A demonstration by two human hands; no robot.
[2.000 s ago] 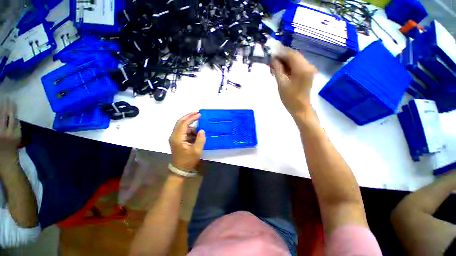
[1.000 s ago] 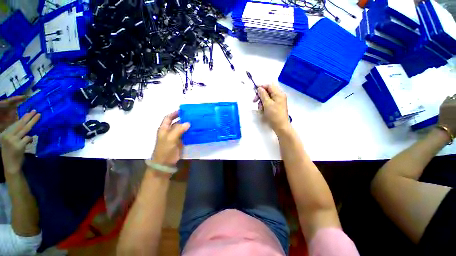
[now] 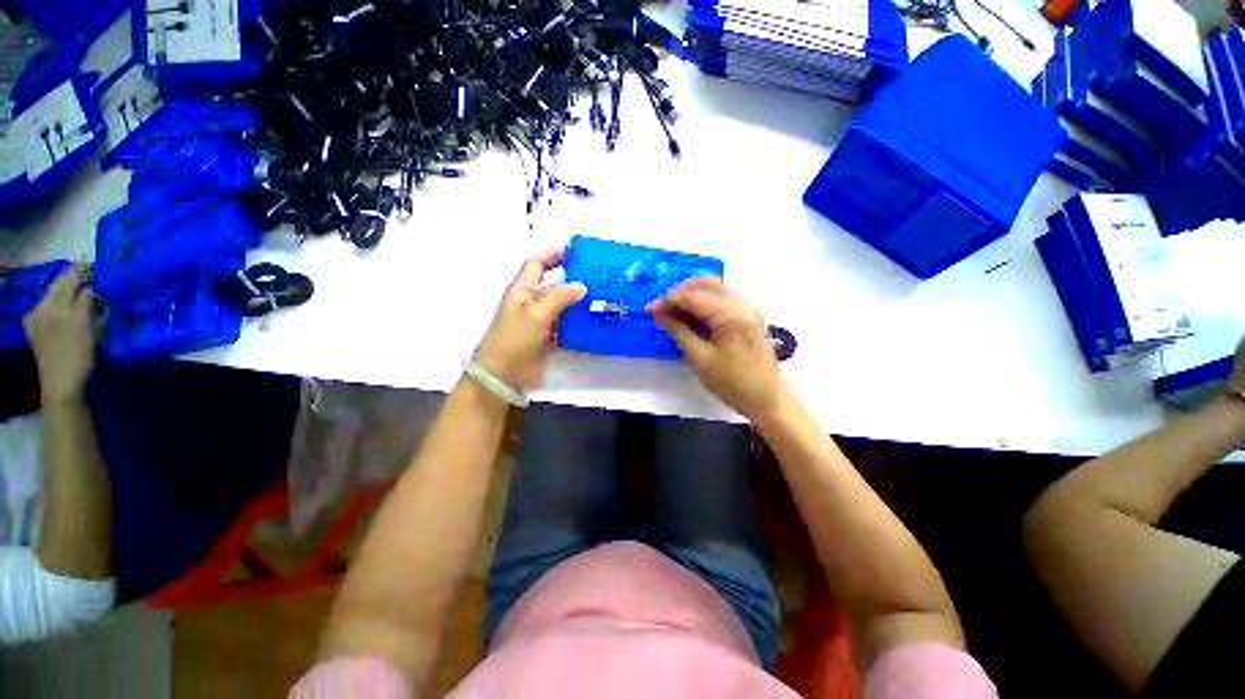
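Note:
A blue blister tray is held just over the near edge of the white table. My left hand grips its left side, thumb on top. My right hand is over the tray's right part and pinches a black USB cable. The cable's pale metal plug lies over the tray's left half. The cable's coiled part shows at the right of my right hand. My fingers hide the middle of the cable.
A black cable pile lies beyond the tray. A blue stack of empty trays stands at right, near stacked printed cards. Filled trays and a loose coiled cable are at left. People's arms show at both sides.
My right hand went to the cable pile, came back with a cable, and moved left over the tray. My left hand kept hold of the tray.

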